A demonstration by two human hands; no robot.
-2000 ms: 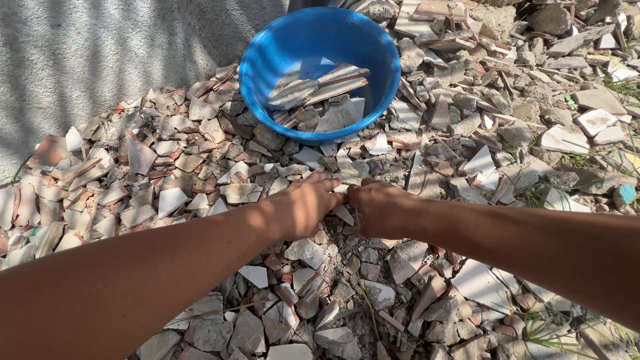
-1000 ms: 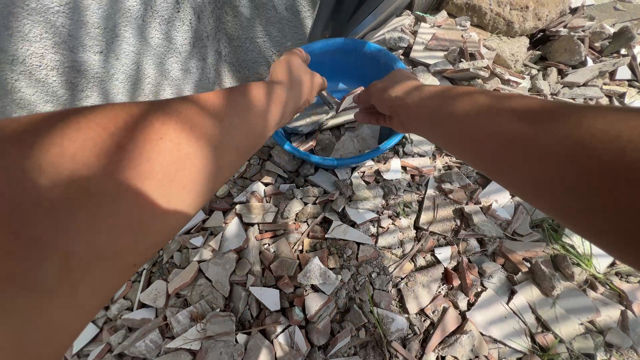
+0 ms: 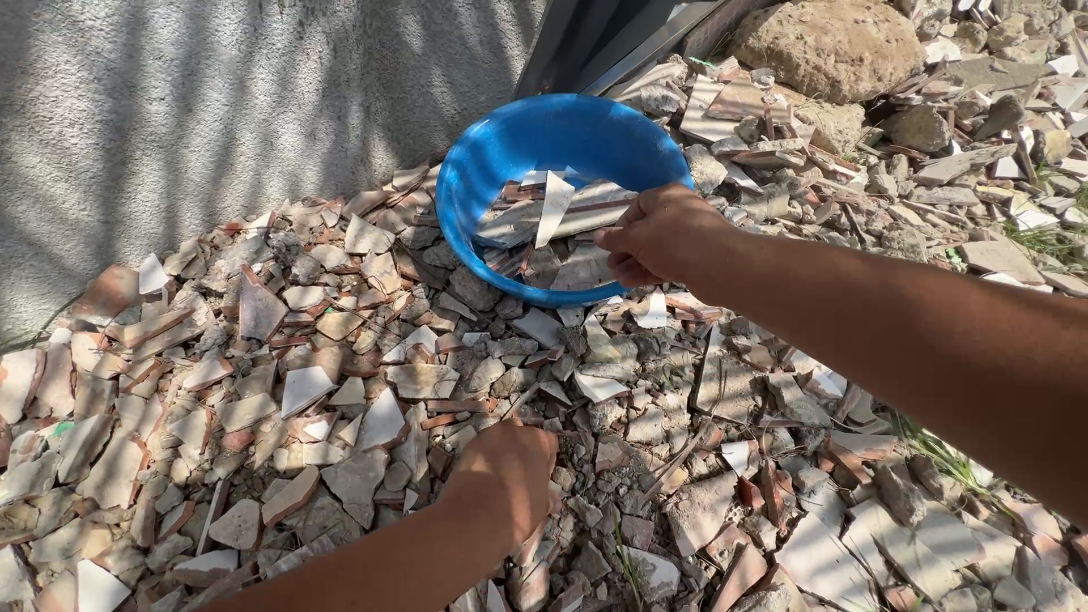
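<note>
A blue plastic basin (image 3: 476, 178) stands on the rubble against the wall, with broken tile pieces (image 3: 518, 223) inside. A pointed white tile shard (image 3: 555, 208) shows above those pieces, left of my right hand; whether it rests on them or is falling, I cannot tell. My right hand (image 3: 659, 234) is over the basin's right rim, fingers bent, their grip unclear. Lower down, my left hand (image 3: 510, 463) touches the heap of broken tiles (image 3: 425, 381); its fingers are curled down and mostly hidden, so anything in them cannot be seen.
A rough grey wall (image 3: 212, 110) rises at the upper left. Behind the basin leans a dark metal piece (image 3: 586, 42). A large rock (image 3: 829, 47) lies at the upper right, amid more rubble. Grass (image 3: 952, 459) grows at the right.
Both hands were at the basin one second ago. My left hand has since come down to the rubble, while my right hand has stayed by the basin's rim.
</note>
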